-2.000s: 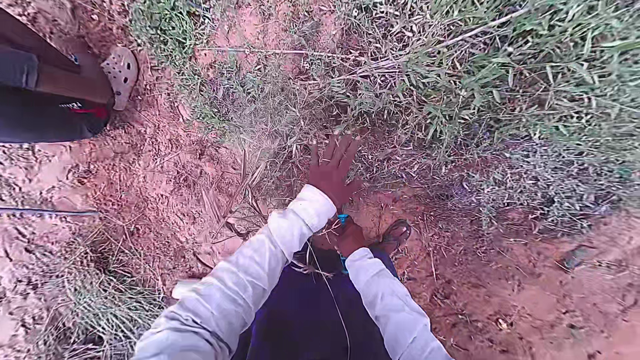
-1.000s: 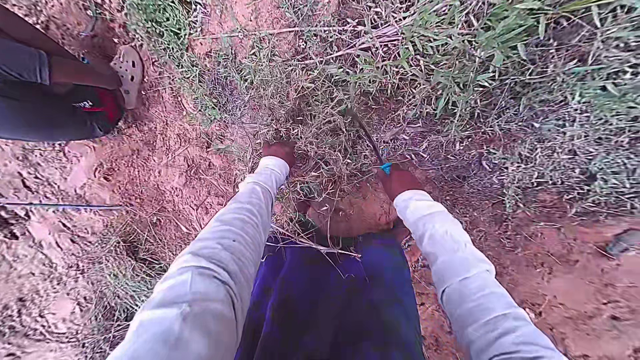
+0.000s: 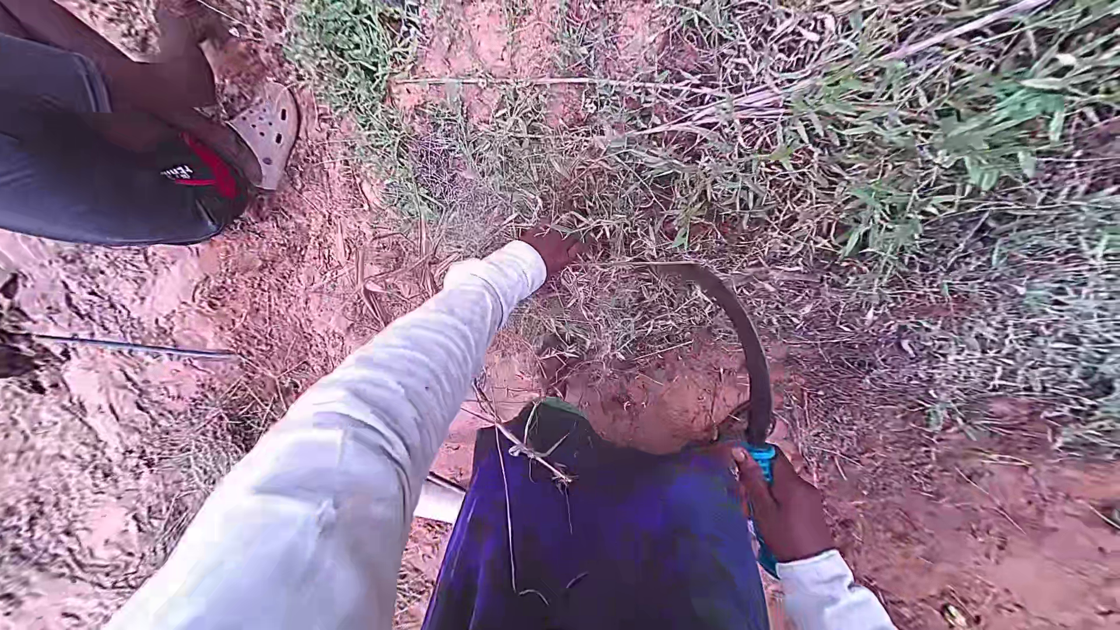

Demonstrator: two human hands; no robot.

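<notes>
My right hand (image 3: 787,507) is closed around the blue handle of a sickle (image 3: 744,332), low and right of centre. Its dark curved blade arcs up and left, with the tip end among dry grass stems. My left hand (image 3: 556,249) reaches into the grass (image 3: 604,306) just left of the blade's tip end; its fingers are partly hidden by stems, so its hold on them is unclear. Loose dry stems (image 3: 542,459) lie over the dark blue cloth (image 3: 612,534) on my lap.
Another person's leg and perforated clog (image 3: 267,136) are at the upper left. A thin rod or pipe (image 3: 131,347) lies on the mud at left. Taller green grass (image 3: 945,149) grows at the upper right, with reddish bare soil (image 3: 1032,542) at the lower right.
My right hand has come down and toward me, and the sickle blade now shows fully. My left hand, on the grass one second ago, has moved forward and right into it.
</notes>
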